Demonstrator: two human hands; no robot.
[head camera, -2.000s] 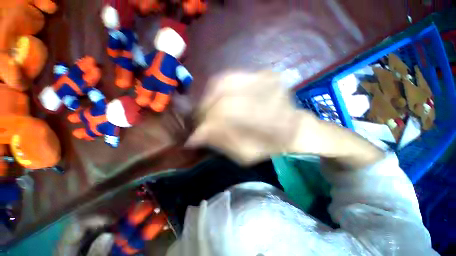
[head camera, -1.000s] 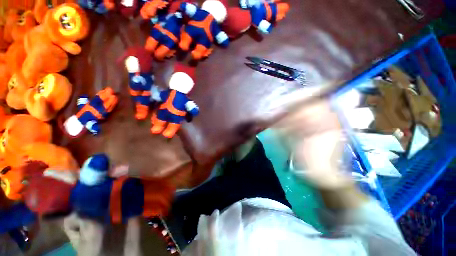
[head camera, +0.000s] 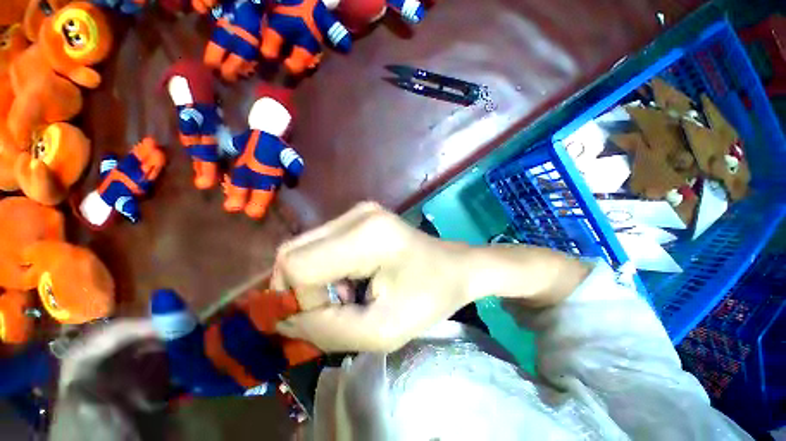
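Observation:
A navy plush doll with orange straps and feet and a striped cuff is at the table's front edge, at the lower left. My left hand is blurred and partly cut off at the lower left; it holds the doll by its head end. My right hand has its fingers pinched together at the doll's orange feet. No needle or thread can be made out between the fingers. The doll's head is hidden.
Several similar dolls lie on the red-brown table. Orange plush pieces are piled at the left. Black thread snips lie beyond my right hand. A blue basket with brown plush pieces stands at the right.
My right hand has come in from the basket side to the doll's feet. The held doll has moved slightly right and tilted. The snips, hidden two seconds ago, show on the table.

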